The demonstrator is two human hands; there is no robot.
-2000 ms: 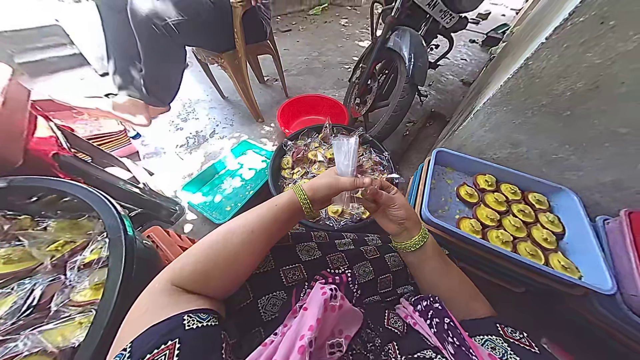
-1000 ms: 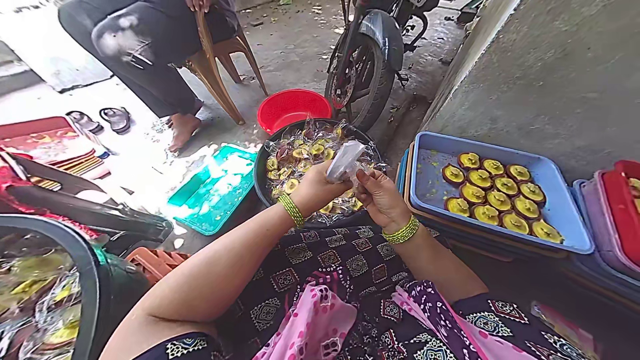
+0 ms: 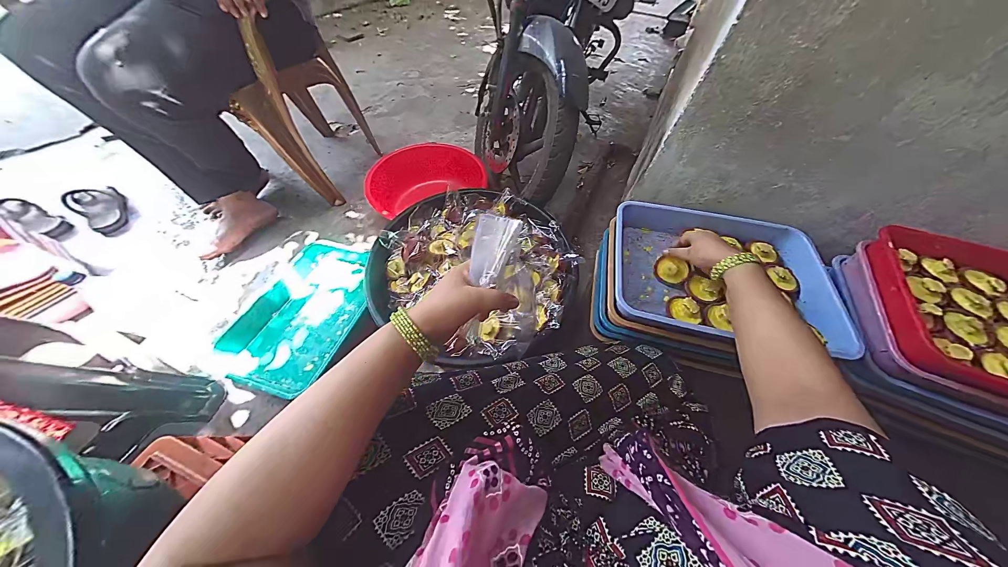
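My left hand (image 3: 466, 305) grips a bundle of clear plastic bags (image 3: 494, 248) above a dark round tub (image 3: 378, 276) heaped with wrapped round yellow-and-brown pieces. My right hand (image 3: 699, 250) reaches into a blue tray (image 3: 795, 236) at the right. Its fingers are at the upper left of the rows of unwrapped yellow-topped round pieces (image 3: 705, 287), near one piece (image 3: 672, 269); whether they grasp a piece is hidden by the hand. Both wrists wear yellow-green bangles.
Beyond the tub is a red basin (image 3: 425, 177), with a motorcycle wheel (image 3: 535, 126) behind. A teal tray (image 3: 299, 323) lies left. A red tray (image 3: 906, 315) of similar pieces tops a stack at right, beside a wall (image 3: 850, 118). A person sits on a brown chair (image 3: 276, 102).
My right hand has left the bag bundle beside my left hand and moved right into the blue tray. My left hand still holds the bags over the tub.
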